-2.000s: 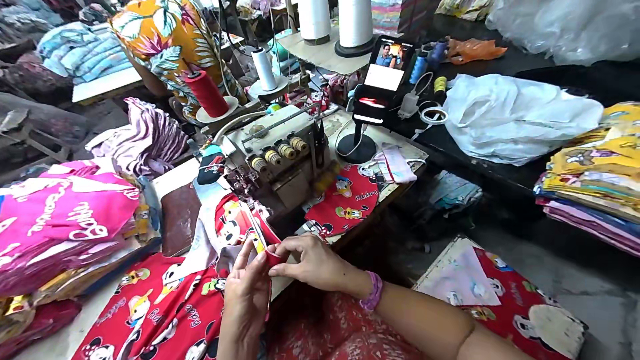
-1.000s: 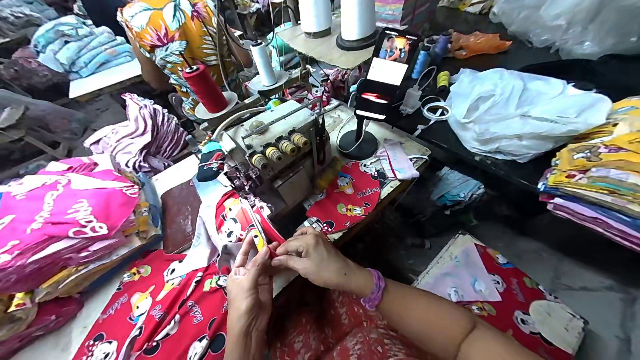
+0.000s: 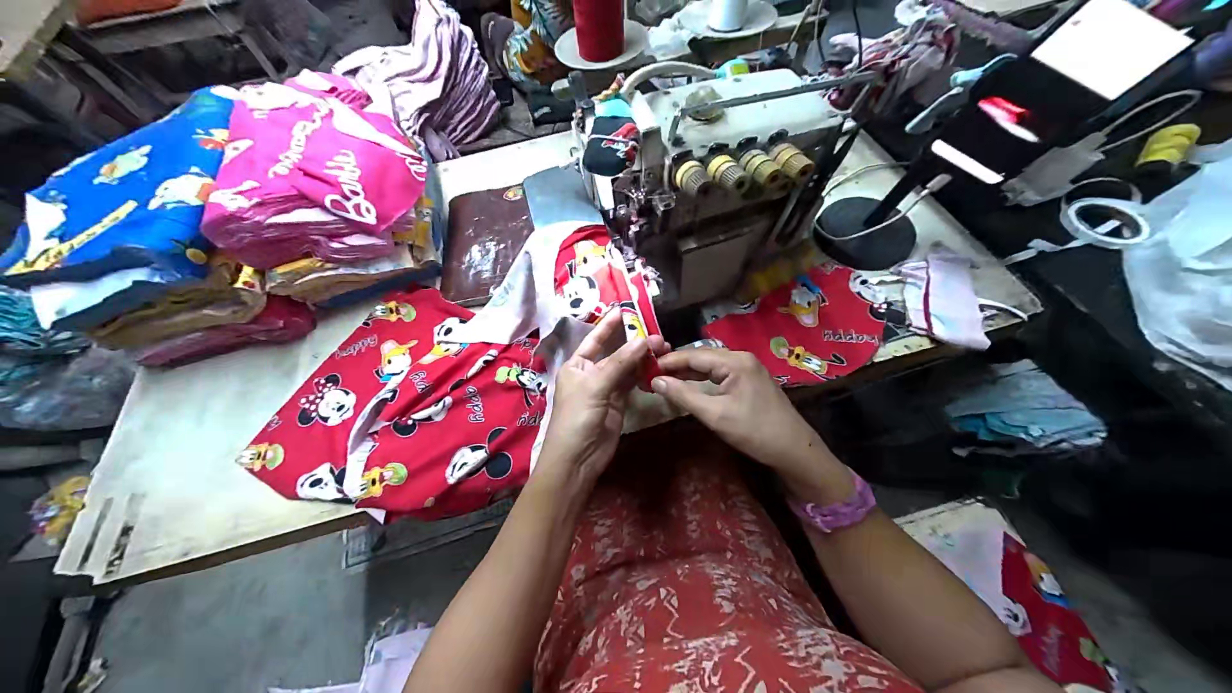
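Observation:
Red cartoon-print fabric [image 3: 433, 404] lies spread over the table's left part, its upper end running up beside an overlock sewing machine [image 3: 736, 192]. My left hand [image 3: 597, 385] pinches the folded edge of this fabric just in front of the machine. Close against it, my right hand [image 3: 727, 395] pinches the same edge between thumb and fingertips, with a purple band [image 3: 839, 505] on the wrist. Another red printed piece [image 3: 818, 332] lies right of the machine, with a white-and-pink cloth piece [image 3: 943, 298] at its end. The needle area is partly hidden by fabric.
Stacks of folded fabric, blue [image 3: 125, 192] and pink [image 3: 308, 173], stand at the back left, beside a brown flat case [image 3: 486, 245]. A phone on a stand [image 3: 1049, 106] rises behind the right table corner. A white plastic bag [image 3: 1184, 260] lies far right. Red fabric [image 3: 1049, 606] lies low right.
The view has swung left and down, bringing more of the fabric stacks into sight. Both hands remain together at the red fabric's edge.

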